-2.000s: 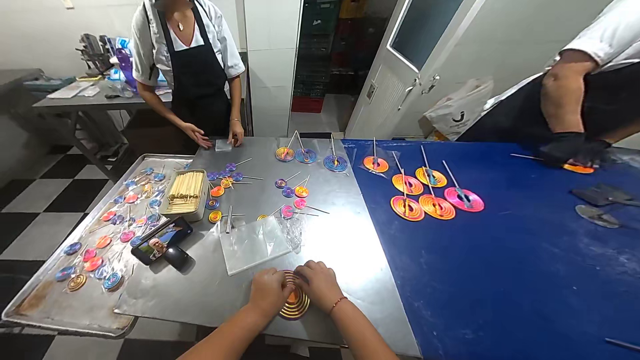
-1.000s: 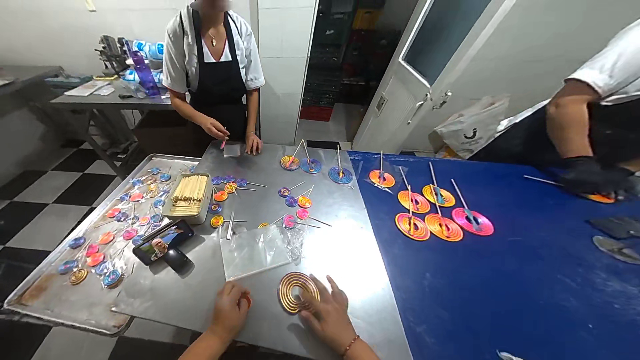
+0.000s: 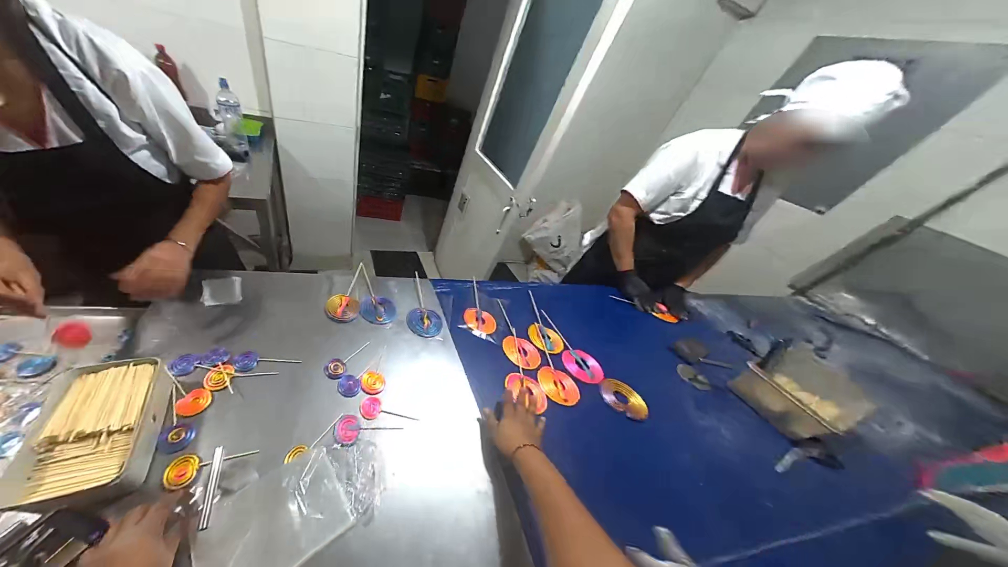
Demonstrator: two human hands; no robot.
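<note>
My right hand (image 3: 516, 425) reaches over the blue mat's left edge, its fingers on an orange-pink spiral lollipop (image 3: 526, 392); whether it grips it cannot be told. Several more large lollipops on sticks lie just beyond, and a gold-and-purple spiral disc (image 3: 624, 399) without a visible stick lies to their right. At the lower left my left hand (image 3: 138, 539) is blurred beside a dark phone (image 3: 55, 535), near a yellow spiral lollipop (image 3: 181, 472) and silvery strips (image 3: 211, 488). Clear plastic bags (image 3: 315, 504) lie between my hands. Small lollipops are scattered on the metal table (image 3: 425, 504).
A metal tin (image 3: 150, 441) of wooden sticks stands left, by a tray (image 3: 118, 315) of wrapped lollipops. A person in a black apron stands across the table at left; another, black-gloved, handles an orange piece at the mat's far edge. A tub (image 3: 787, 405) and gloved fingers (image 3: 976, 520) are at right.
The gold spiral disc, before on the metal table at my right hand, now lies on the blue mat. My right hand has moved to the orange lollipops, my left toward the phone. The view has shifted right.
</note>
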